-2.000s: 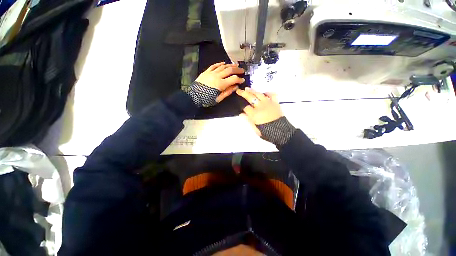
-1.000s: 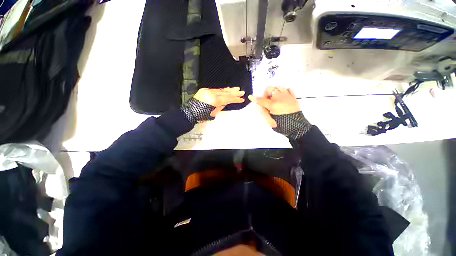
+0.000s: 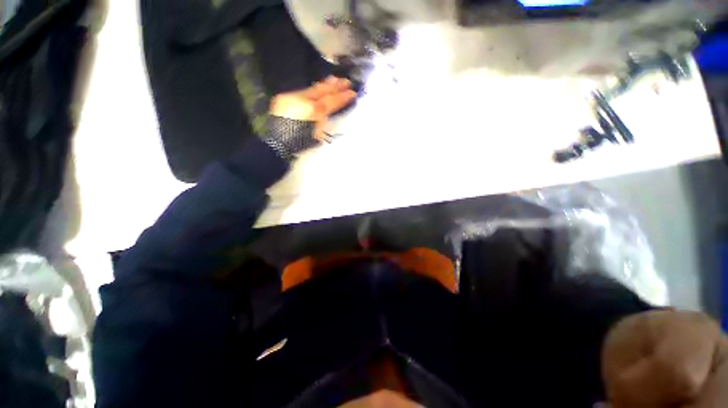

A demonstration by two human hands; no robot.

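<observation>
The black back panel (image 3: 191,96), with a camouflage webbing band (image 3: 247,80), lies on the white table at the upper left. My left hand (image 3: 315,102) lies flat over the panel's right edge, fingers extended beside the bright needle area (image 3: 381,62), gripping nothing visible. The needle and presser foot are blurred and glared out. My right hand (image 3: 666,358) is away from the work, large and blurred at the lower right edge. Its fingers look folded, but whether it holds anything cannot be told.
Stacked dark panels (image 3: 32,143) lie at the far left. A white plastic bag (image 3: 68,311) is at lower left and a clear plastic bag (image 3: 607,235) at lower right. A dark cluster of clips or scraps (image 3: 595,131) lies on the table at right. The machine's lit screen (image 3: 552,2) shows at the top.
My right hand has left the needle area and moved to the lower right. My left hand stays by the panel's edge. The camera view has shifted and tilted, and is blurred.
</observation>
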